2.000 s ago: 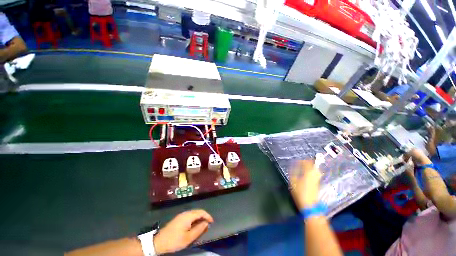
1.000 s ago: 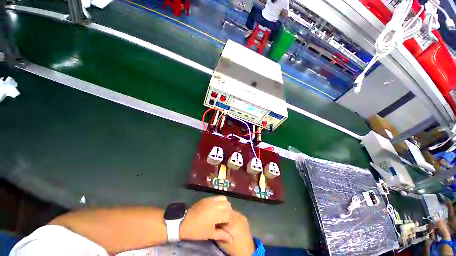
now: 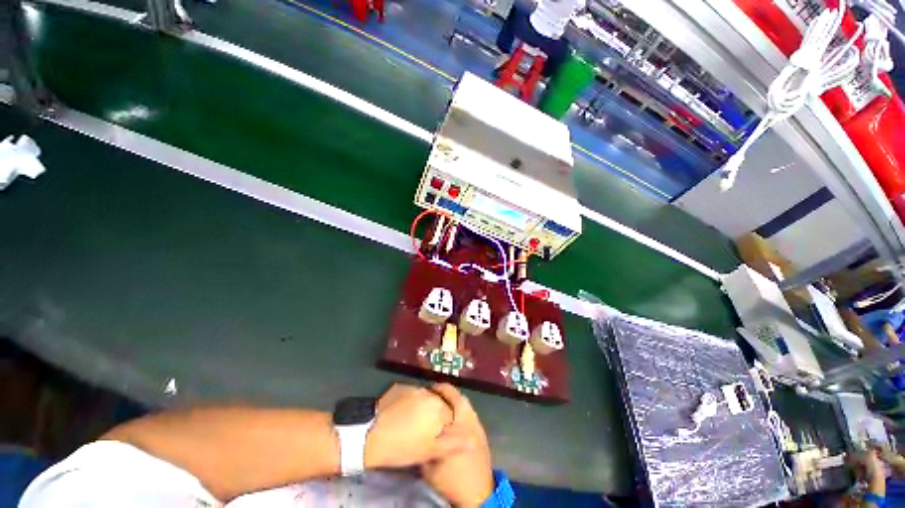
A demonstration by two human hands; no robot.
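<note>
My left hand [image 3: 402,429], with a white-strapped watch, and my right hand [image 3: 464,451], with a blue wristband, touch and overlap in front of the dark red test fixture [image 3: 412,340]. Their fingers are partly hidden by each other, and no object shows between them. The fixture has several cream sockets in a row and two green contact boards, with no unit plugged in. Behind it stands the cream-grey tester [image 3: 506,149], joined by red and white wires. One white adapter [image 3: 736,399] with its bundled cord [image 3: 703,412] lies on the plastic-wrapped pad [image 3: 675,367] at right.
The green conveyor [image 3: 268,149] runs behind a pale rail [image 3: 238,183]. A white crumpled thing [image 3: 18,161] lies at far left. White cords [image 3: 809,74] hang from the overhead shelf at upper right. Another person's hand [image 3: 873,468] shows at the right edge. A seated person is beyond the conveyor.
Since two seconds ago, my right hand has left the wrapped pad and come against my left hand. The view has tilted. Over the last second my hands have stayed together, shifting slightly.
</note>
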